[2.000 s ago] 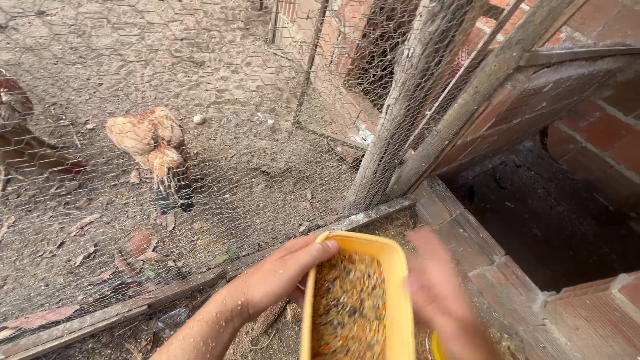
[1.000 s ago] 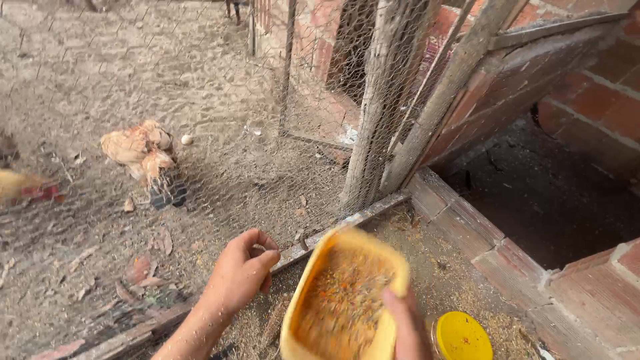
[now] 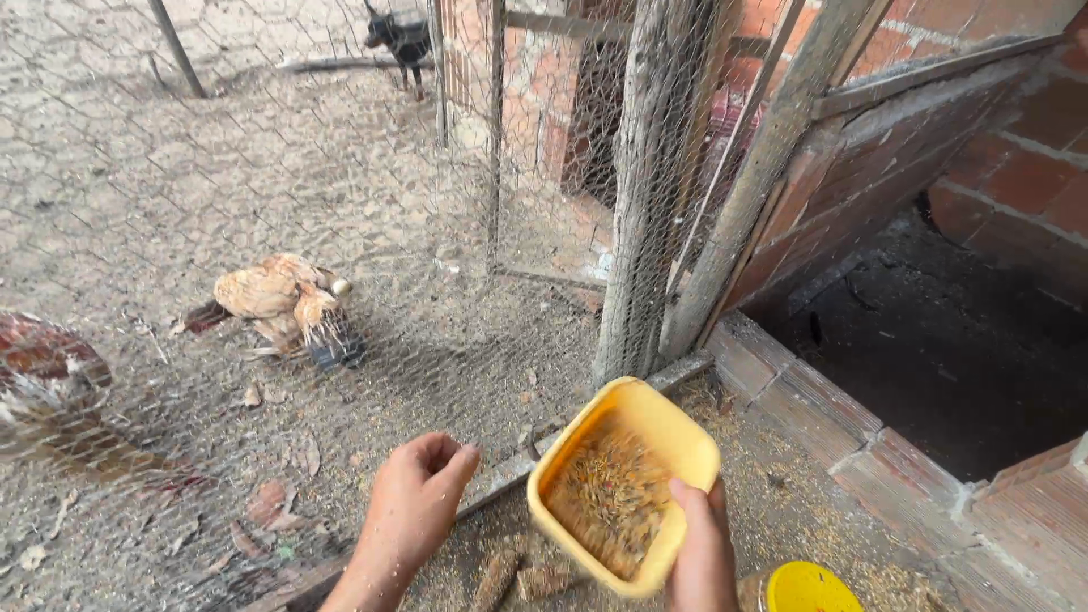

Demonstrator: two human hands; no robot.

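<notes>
A yellow plastic container of mixed grain, tilted and blurred by motion, is held at its right wall by my right hand, the thumb over the rim. My left hand is to the left of the container, apart from it, its fingers curled and thumb near them; whether anything lies inside the fingers cannot be told. A round yellow lid or container top shows at the bottom edge, below and right of my right hand. Grain lies in the container, and more is scattered on the ground.
Beyond the wire mesh fence, a tan chicken and a reddish-brown chicken are on the dirt. A small black dog stands farther back. A wooden post rises ahead. A low brick wall edges a dark pit at right.
My right hand, a blur off the container two seconds ago, now holds its right wall. My left hand held the container then and is now away from it. The view has shifted; the dog shows more fully.
</notes>
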